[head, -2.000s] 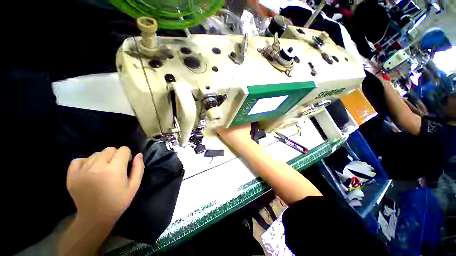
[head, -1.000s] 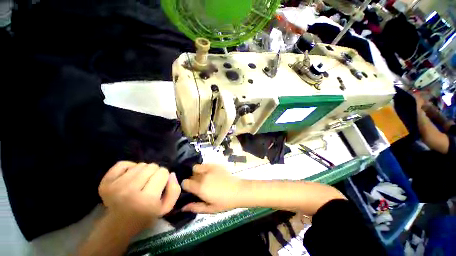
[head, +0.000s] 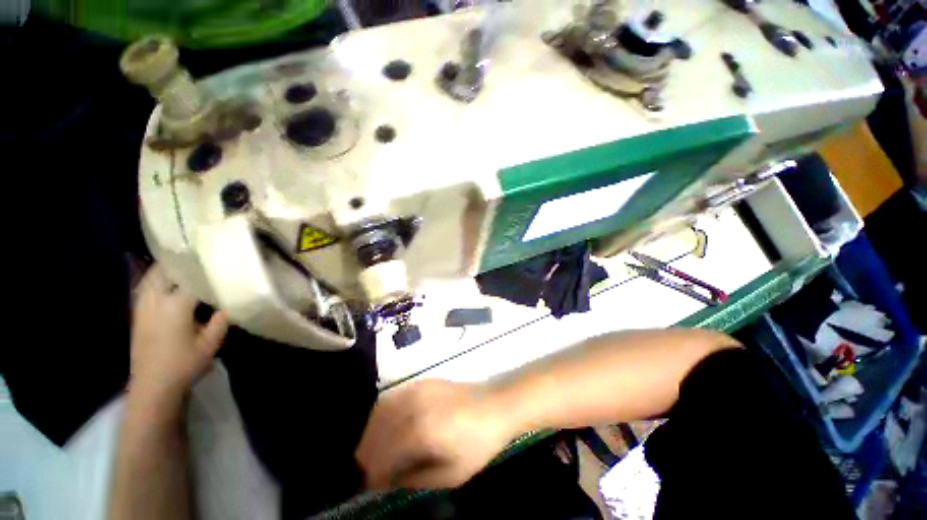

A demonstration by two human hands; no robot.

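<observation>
The black garment [head: 300,406] lies below and left of the cream sewing machine head [head: 427,132] and hangs at the table's front edge. My left hand [head: 168,330] is at the head's left end on the black cloth, thumb apart; its fingertips are partly hidden behind the head, so its grip cannot be told. My right hand [head: 432,432] is curled on the garment's right edge, near the table front. The needle area is hidden behind the pale curved guard [head: 269,289]. A small dark tab [head: 469,316] lies on the white table.
Black cut pieces [head: 549,279] lie under the machine arm, with red-and-dark snips [head: 679,277] to their right. A blue bin [head: 864,406] with white scraps stands at the right. A green fan [head: 213,22] is above. The table has a green front edge [head: 762,295].
The view has come closer to the machine. My left hand has moved from beside my right hand to the head's left end. My right hand has come from under the arm to the garment's front part.
</observation>
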